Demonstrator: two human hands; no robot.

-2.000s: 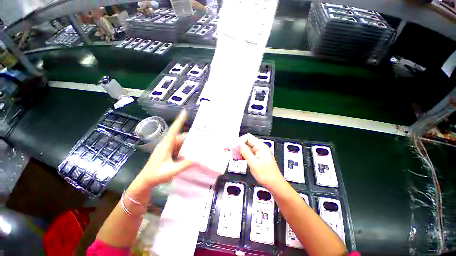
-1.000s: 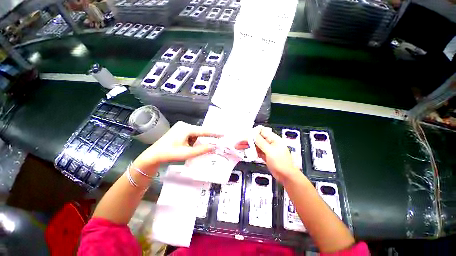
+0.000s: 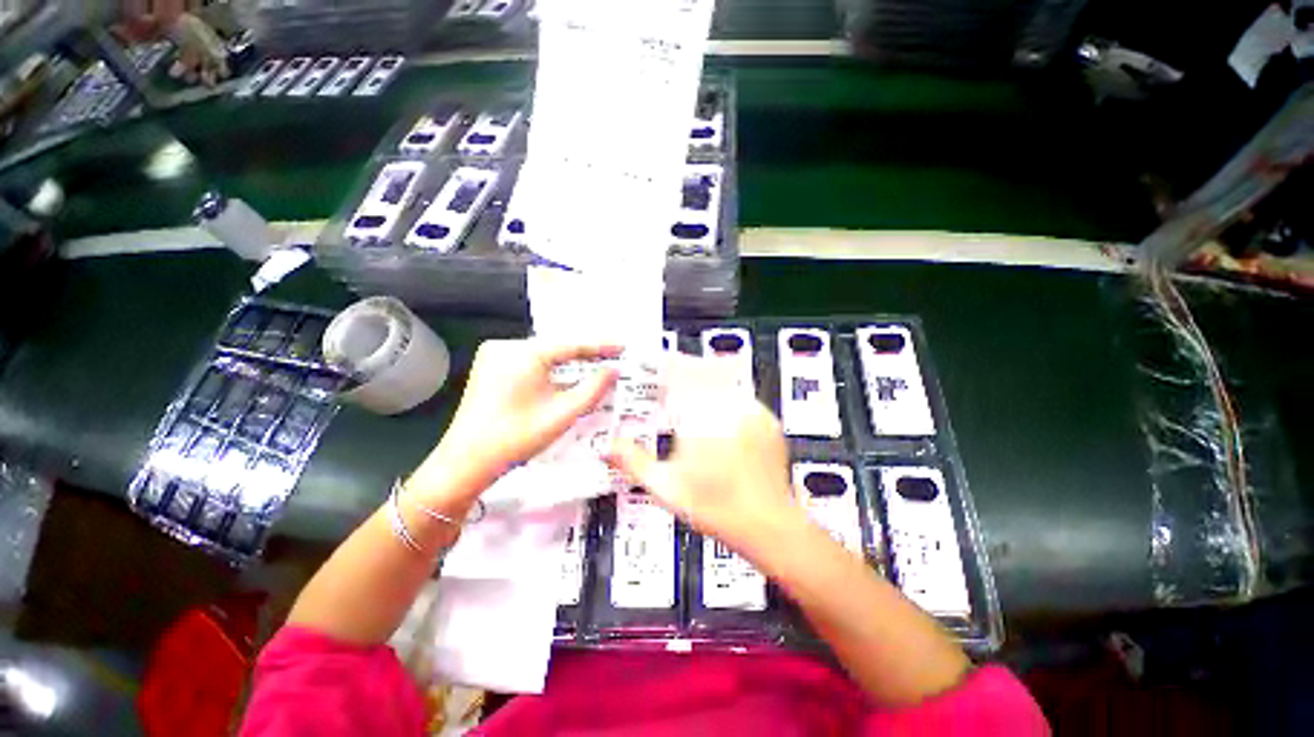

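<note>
A long white label strip (image 3: 605, 159) with small black print hangs from the top of the view down in front of me. My left hand (image 3: 512, 410) holds the strip between thumb and fingers. My right hand (image 3: 721, 458) is at the strip just beside it, fingertips near the printed part; whether it holds a label is hidden by glare. Below, a clear blister tray (image 3: 984, 612) holds white devices (image 3: 924, 540) in two rows. The strip's lower end (image 3: 494, 634) hangs over the tray's left side.
A label roll (image 3: 386, 356) and an empty blister tray (image 3: 238, 432) lie at left, with a clear bottle (image 3: 234, 226) behind. Stacked filled trays (image 3: 706, 285) stand beyond. A cable (image 3: 1218, 410) under clear film runs at right. A person's hand shows at upper left.
My right hand has moved left and down, close to my left hand. My left hand has closed on the strip since the earliest frame. The view has shifted, and the strip hangs more upright.
</note>
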